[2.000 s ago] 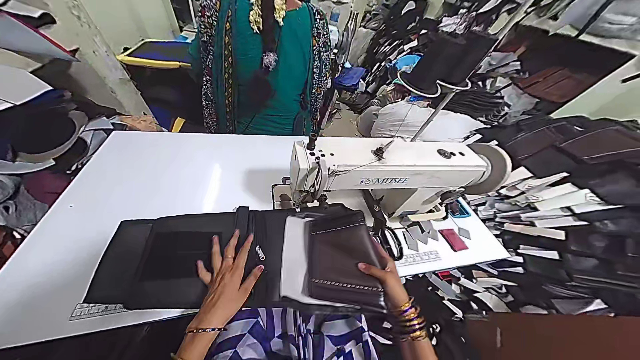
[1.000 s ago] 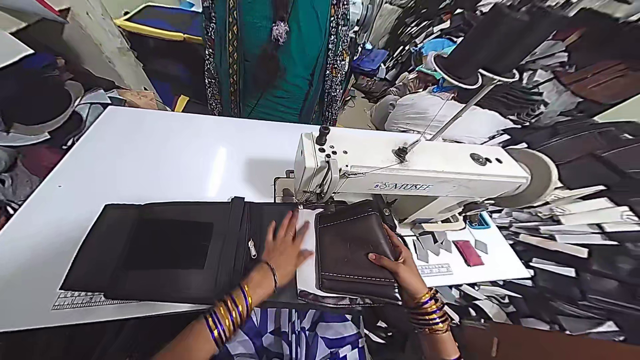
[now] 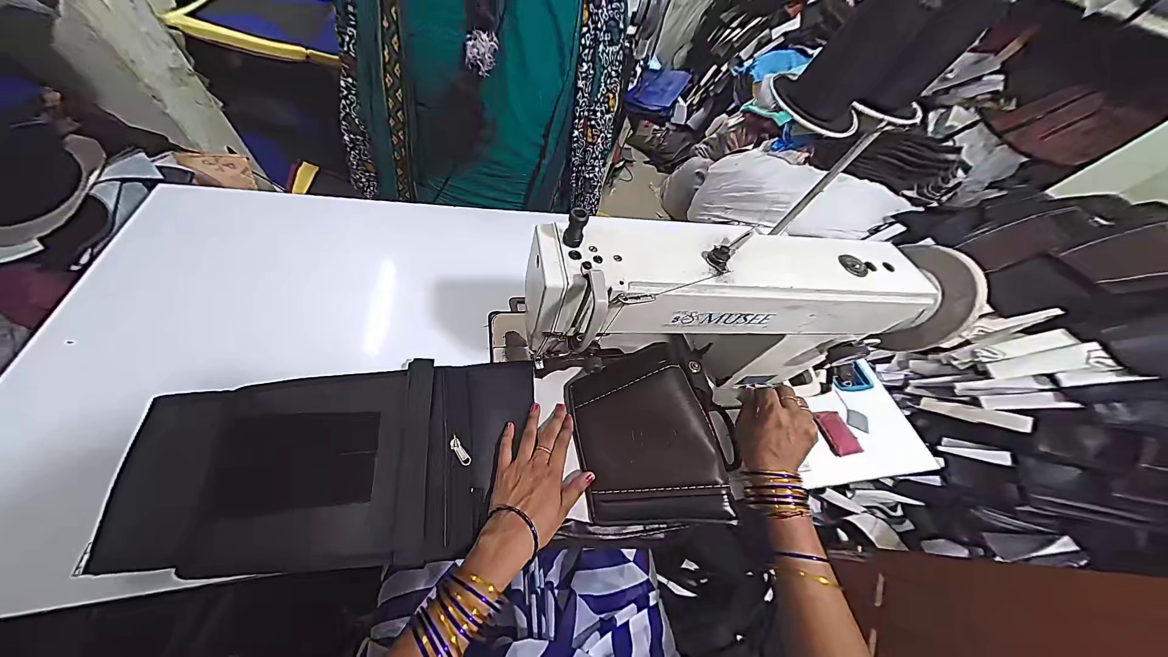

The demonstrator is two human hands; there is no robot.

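Note:
A black fabric panel with a zipper (image 3: pixel 274 465) lies flat on the white table, left of the needle of a white sewing machine (image 3: pixel 748 283). Joined or laid against its right side is a dark brown leather piece with pale stitching (image 3: pixel 652 443), under the machine's arm. My left hand (image 3: pixel 538 470) rests flat, fingers spread, over the panel's right edge and the pale strip beside the leather. My right hand (image 3: pixel 776 429) is bent at the machine's base, just right of the leather; its fingertips are hidden, so whether it holds anything does not show.
A small dark red piece (image 3: pixel 837 432) and a blue tray (image 3: pixel 853 376) are on the table at right. Black thread cones (image 3: pixel 849 64) stand above the machine. A person in green clothing (image 3: pixel 493 109) is beyond the table. Cut scraps (image 3: pixel 1022 365) are heaped at right.
My right hand has left the leather piece's right edge and moved to the machine's base. My left hand, earlier on the black panel, has shifted right to the pale strip.

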